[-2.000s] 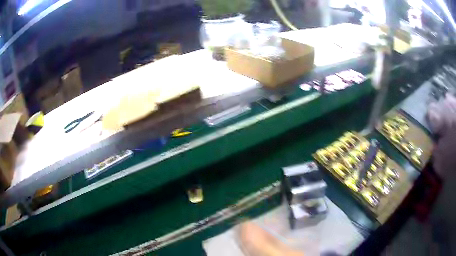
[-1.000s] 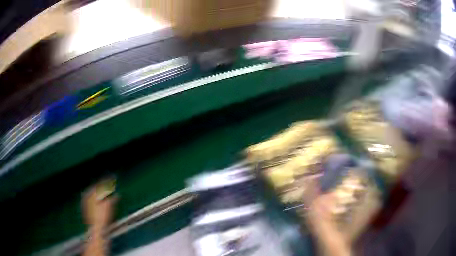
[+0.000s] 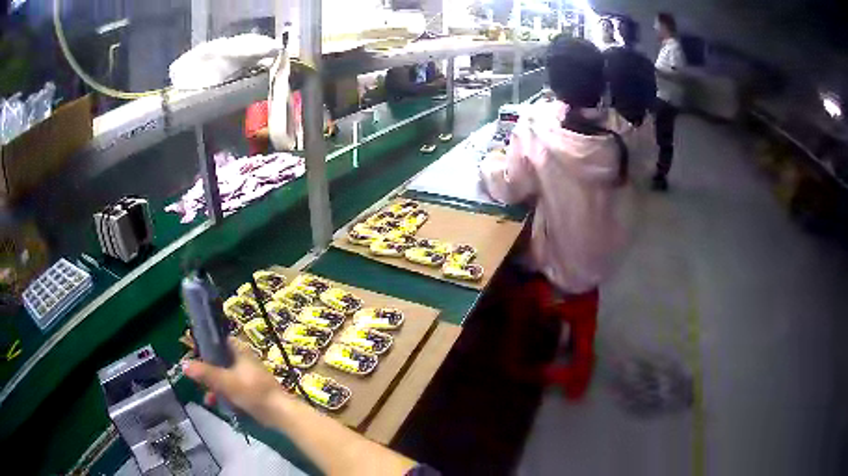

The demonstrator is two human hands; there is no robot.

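My right hand (image 3: 244, 379) is gripped around a grey electric screwdriver (image 3: 205, 316) held upright, with a black cable crossing over the units. Yellow-and-black units (image 3: 311, 325) lie in rows on a cardboard sheet (image 3: 414, 339) just beyond and to the right of my hand. A silver-and-black screw feeder (image 3: 153, 418) stands left of my hand, on a white mat (image 3: 256, 457) at the bottom edge. My left hand is not in view.
More units lie on a second cardboard sheet (image 3: 493, 244) further along. A person in a pink top (image 3: 576, 195) sits on a red stool (image 3: 558, 344). Another person (image 3: 667, 93) stands in the aisle. A metal post (image 3: 314, 139) rises behind the units. A white gridded tray (image 3: 58, 290) lies left.
The view has swung right along the line. My left hand, earlier over the belt by a unit, has left the picture. My right hand now shows raised beside the feeder with the screwdriver.
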